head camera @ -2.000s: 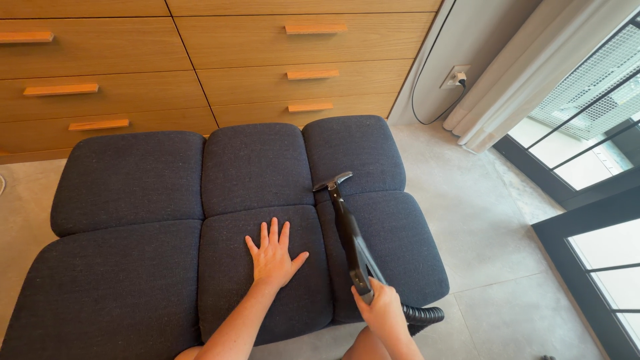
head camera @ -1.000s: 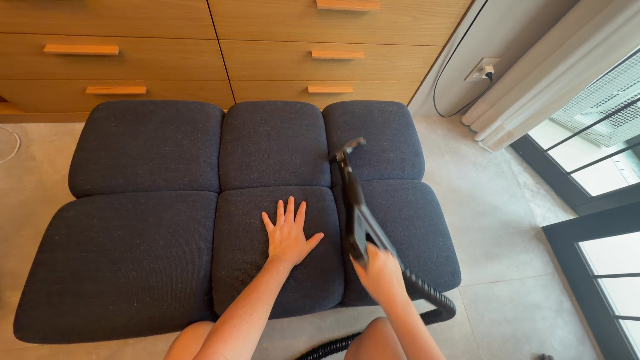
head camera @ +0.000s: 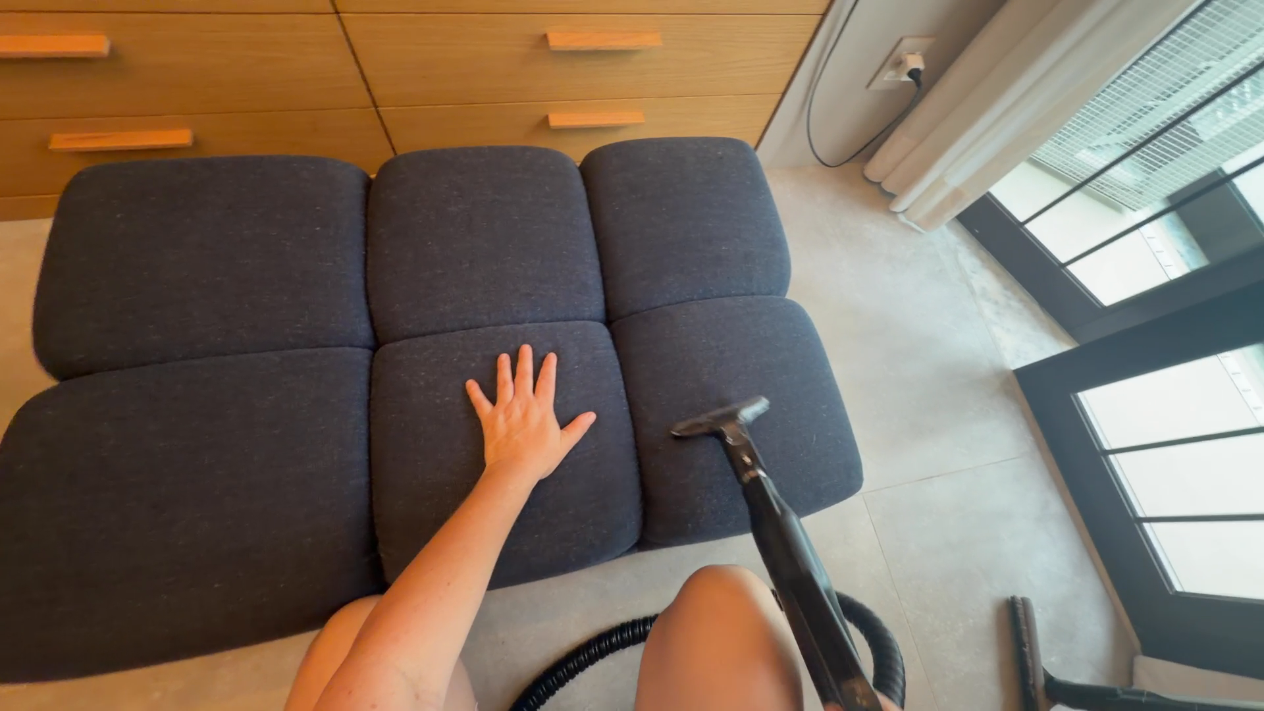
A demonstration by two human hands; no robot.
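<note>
My left hand [head camera: 524, 423] lies flat with spread fingers on the front middle section of a dark blue upholstered ottoman [head camera: 197, 494]. To its right, a black vacuum cleaner wand [head camera: 795, 563] slants up from the bottom edge, and its upholstery nozzle [head camera: 722, 419] rests on or just over the front right section. My right hand [head camera: 864, 703] is at the wand's lower end, mostly cut off by the bottom edge; a sliver of it shows around the handle. A ribbed black hose [head camera: 583, 660] curves over the floor behind my knee.
Wooden drawers [head camera: 592, 74] stand behind the ottoman. At right are a wall socket [head camera: 901, 64] with a plugged-in cord, a beige curtain [head camera: 1017, 99] and black-framed glass doors [head camera: 1096, 395]. A black floor nozzle [head camera: 1027, 642] lies on the grey tiled floor [head camera: 948, 395] at lower right.
The right hand has drawn the wand back toward me, and the nozzle has moved from near the seam between the right sections onto the front right one. My left hand stays on the middle section.
</note>
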